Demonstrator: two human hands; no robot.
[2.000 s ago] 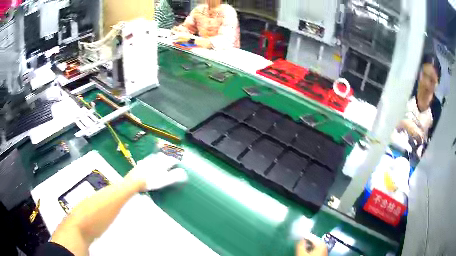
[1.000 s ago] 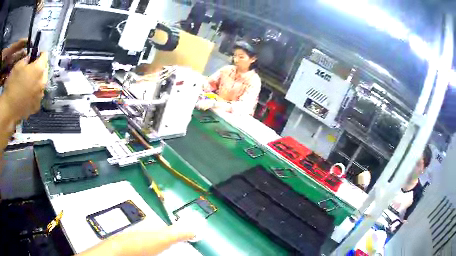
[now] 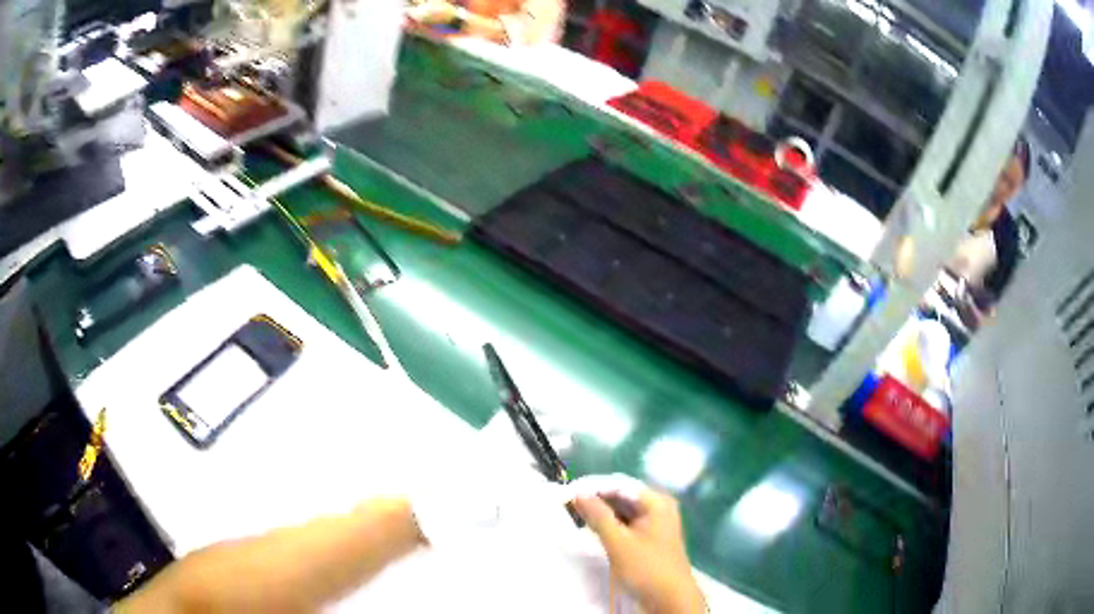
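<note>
A black phone middle frame, seen nearly edge-on, is held up tilted over the white sheet's right edge. My right hand, at the bottom centre, grips its lower end with fingertips in white coverings. My left hand, in a white glove, is beside the frame; it blends into the white sheet, so its fingers and any grip cannot be made out. Another middle frame, with gold patches at its ends, lies flat on the sheet to the left.
Green belt carries a large black tray, a frame near the yellow strap, and a dark part. A dark bin stands left. Red trays lie beyond. A grey post and person are right.
The view has tilted down. My right hand now shows at the bottom centre with a frame. The hand seen at the upper left one second ago is out of view.
</note>
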